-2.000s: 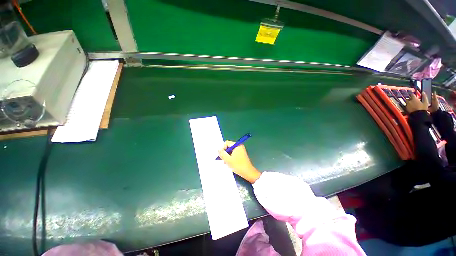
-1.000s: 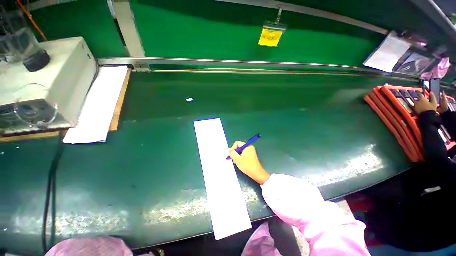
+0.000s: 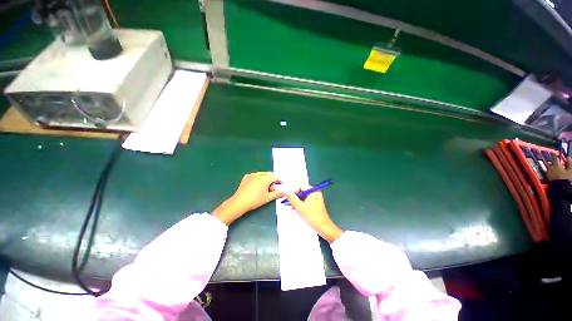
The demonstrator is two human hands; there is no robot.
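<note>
A long narrow white paper strip [image 3: 301, 251] lies on the dark-green bench top in front of me, its near end over the bench edge. My right hand [image 3: 312, 209] is at the strip's right side and holds a dark-blue pen [image 3: 321, 186], its tip pointing left over the paper. My left hand [image 3: 256, 191] reaches over the strip's left edge, fingertips close to my right fingers. Whether the left fingertips pinch anything is too small to tell. No writing can be made out on the strip.
A cream machine [image 3: 94, 78] stands at the left on a tan board [image 3: 195, 113], with white sheets [image 3: 169, 116] beside it. Black cables [image 3: 94, 213] hang over the bench edge. Red-orange trays [image 3: 519, 188] and another person's hand are at the right. A yellow tag [image 3: 380, 60] hangs behind.
My left hand has come into view and moved to the strip beside my right hand. The view has shifted left, so the bench things appear further right. The pen stays in my right hand.
</note>
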